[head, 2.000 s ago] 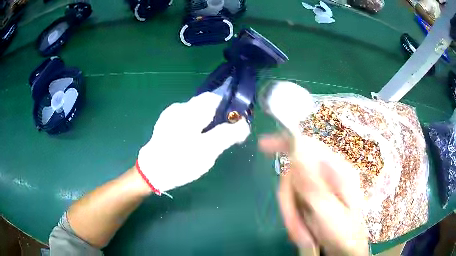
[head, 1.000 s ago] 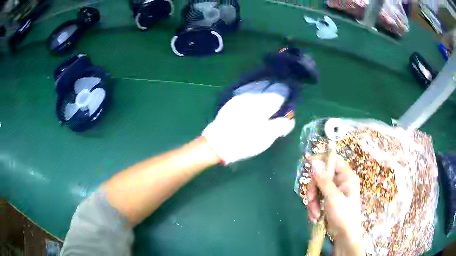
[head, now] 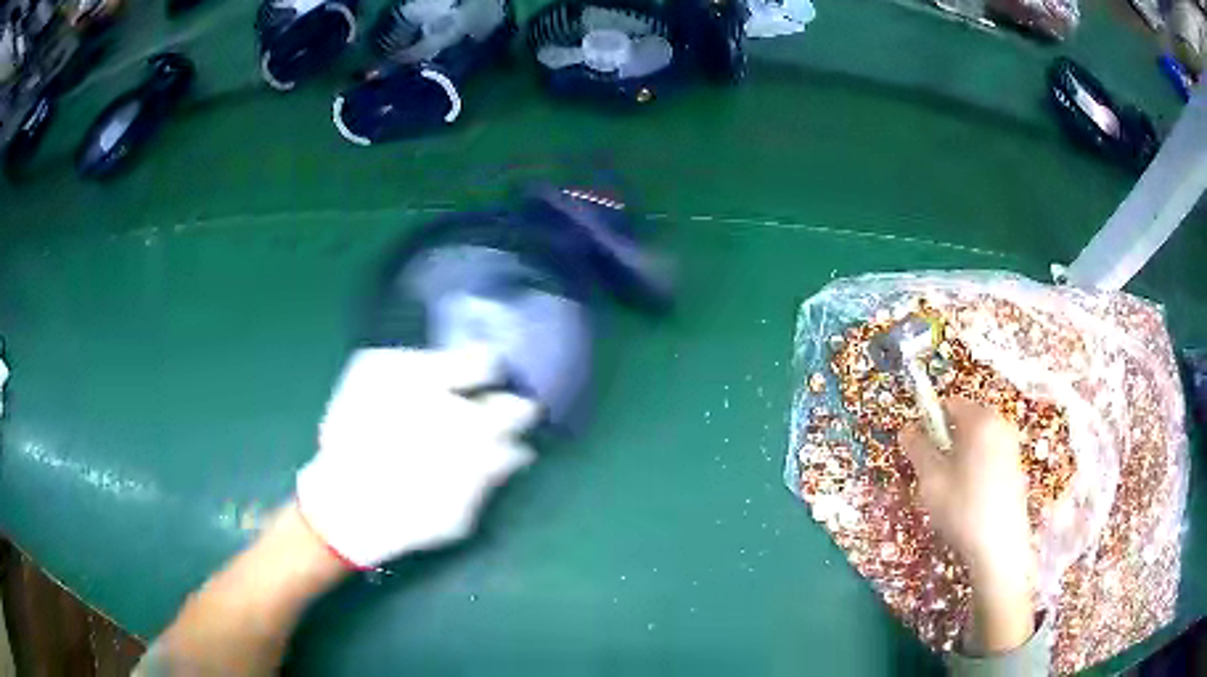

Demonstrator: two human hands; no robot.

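My left hand (head: 417,456), in a white knitted glove with a red cuff edge, holds the near edge of a dark navy fan unit (head: 516,318). The fan is motion-blurred, its pale blades face up and its base points to the upper right. My bare right hand (head: 977,496) is over the open clear bag of copper pieces (head: 1125,463). It is on the wooden handle of a mallet (head: 907,347), whose head lies among the copper pieces. The fingers are partly blurred, so whether they also hold a copper piece cannot be told.
Fan units stand along the far side of the green table (head: 741,542); one fan (head: 606,50) shows a copper spot. More dark fans lie at the far left (head: 122,126) and far right (head: 1099,113). A pale metal upright (head: 1145,205) rises behind the bag.
The earlier fan has left my left hand and a fan with a copper spot now lies in the far row. The fan from the left is now in my left hand. My right hand has moved farther over the bag.
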